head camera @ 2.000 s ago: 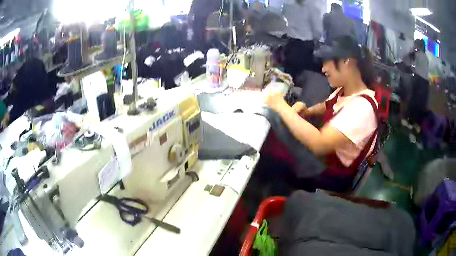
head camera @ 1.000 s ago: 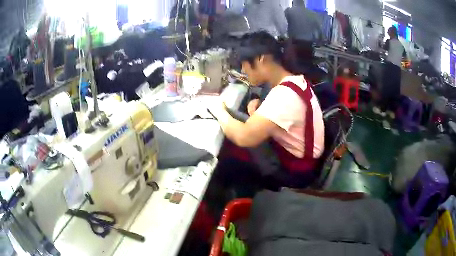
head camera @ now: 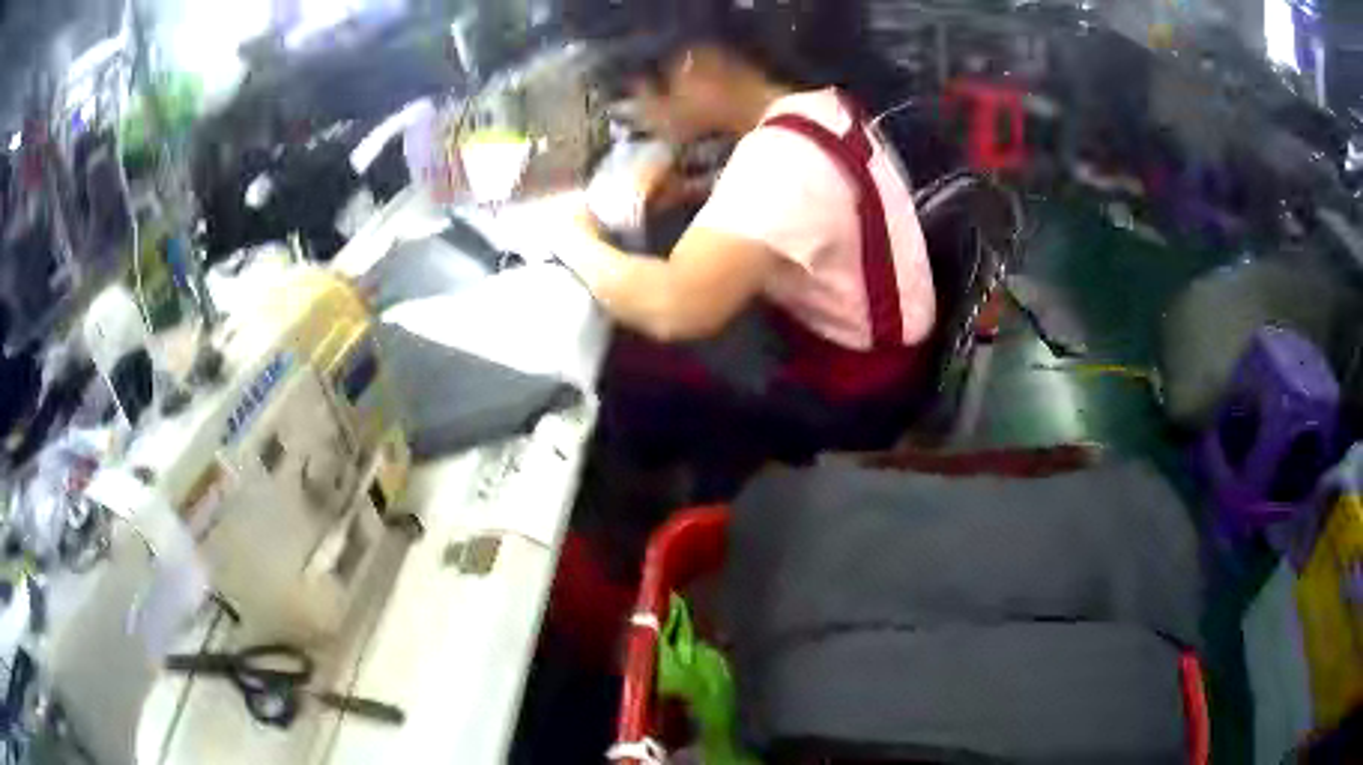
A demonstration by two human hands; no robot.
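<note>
Neither of my hands is in the picture. Nearest in front of me, folded grey bundles (head camera: 972,568) lie heaped on a red plastic basket (head camera: 640,673). A lime green strip (head camera: 695,670) hangs at the basket's left rim. The cream sewing machine (head camera: 254,493) stands on its white table at the left. Black-handled scissors (head camera: 269,683) lie on the machine bed, with a small brown-handled tool (head camera: 359,707) beside or joined to them. A grey panel (head camera: 456,392) lies on the table beyond the machine. The view is blurred.
A person (head camera: 792,224) in a red apron sits beyond the basket, bent over the neighbouring machine place. A purple stool (head camera: 1271,426) stands on the green floor at the right, near yellow cloth (head camera: 1335,613). A red stool (head camera: 987,123) stands farther back.
My view has swung right and down. The machine and neighbour appear farther left, and more of the basket and grey bundles shows. The neighbour stays seated and bent over the work.
</note>
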